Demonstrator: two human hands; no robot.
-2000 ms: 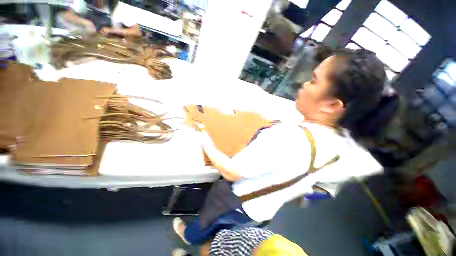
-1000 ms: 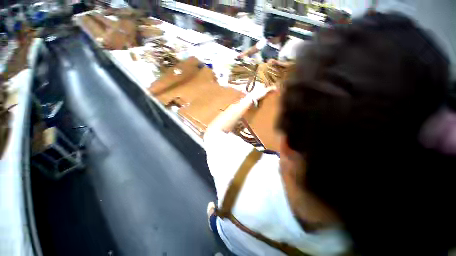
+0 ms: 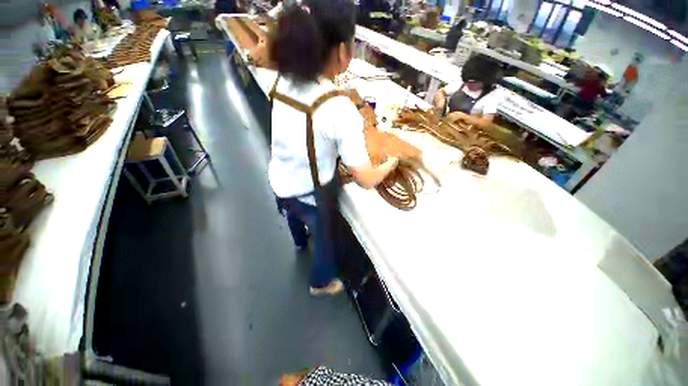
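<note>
A checked black-and-white sleeve shows at the bottom edge, with a small skin-toned part, likely my right hand (image 3: 292, 379), at its left end. It is cut off by the edge, so its grip is hidden. My left hand is not in view. Nearest in front is a long white table (image 3: 483, 256). Brown panels (image 3: 388, 145) and looped brown straps (image 3: 401, 187) lie on it, by a person in a white shirt and brown apron straps (image 3: 305, 139). A bundle of brown straps (image 3: 475, 160) lies farther right.
A grey aisle (image 3: 226, 256) runs between two tables. The left table (image 3: 56, 226) bears piled brown bags (image 3: 60, 102). A stool (image 3: 151, 162) stands beside it. The person stands at the aisle's right side. Another person (image 3: 471, 94) is behind the right table.
The view has swung and moved back from the person in white, who now appears smaller and from behind. The aisle and both tables show more fully. The checked sleeve shows again at the bottom edge.
</note>
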